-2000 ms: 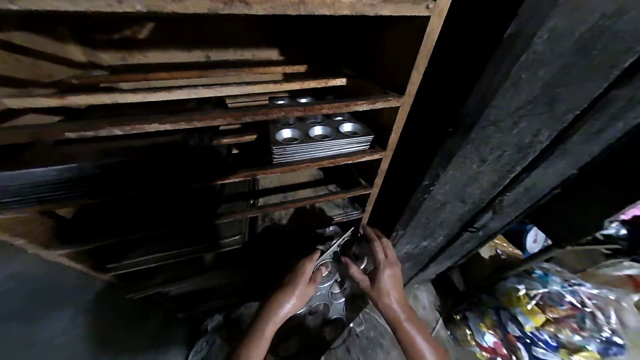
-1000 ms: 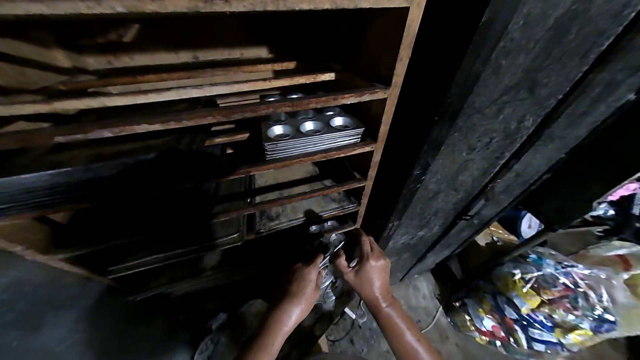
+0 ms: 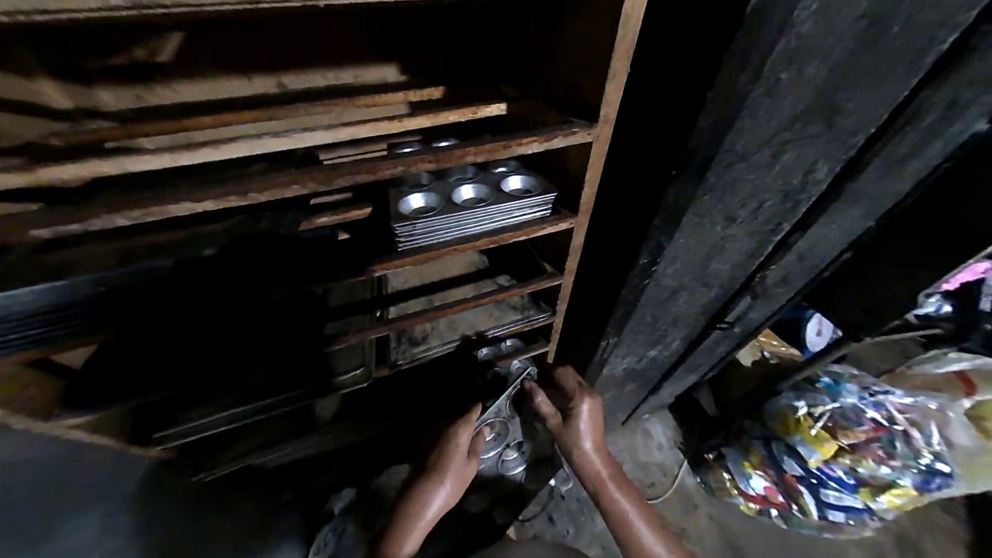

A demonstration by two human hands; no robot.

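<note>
A metal muffin tin (image 3: 504, 434) is held tilted between my two hands, low at the centre of the view. My left hand (image 3: 456, 449) grips its near left edge, and my right hand (image 3: 570, 411) pinches its right corner. Just beyond it, more muffin cups (image 3: 504, 350) show on a low shelf of the wooden rack. A neat stack of muffin tins (image 3: 473, 209) rests higher on the rack. The underside of the held tin and some of my fingers are hidden or dark.
The rack's wooden upright (image 3: 597, 186) stands just beyond my right hand. Flat trays (image 3: 465, 333) lie on a shelf above my hands. A dark wooden wall (image 3: 744, 194) rises at the right, with a clear plastic bag of colourful wrappers (image 3: 837, 457) on the floor.
The tin in my hands has stayed near the low shelf, with both hands on it. The stack on the higher shelf has not moved.
</note>
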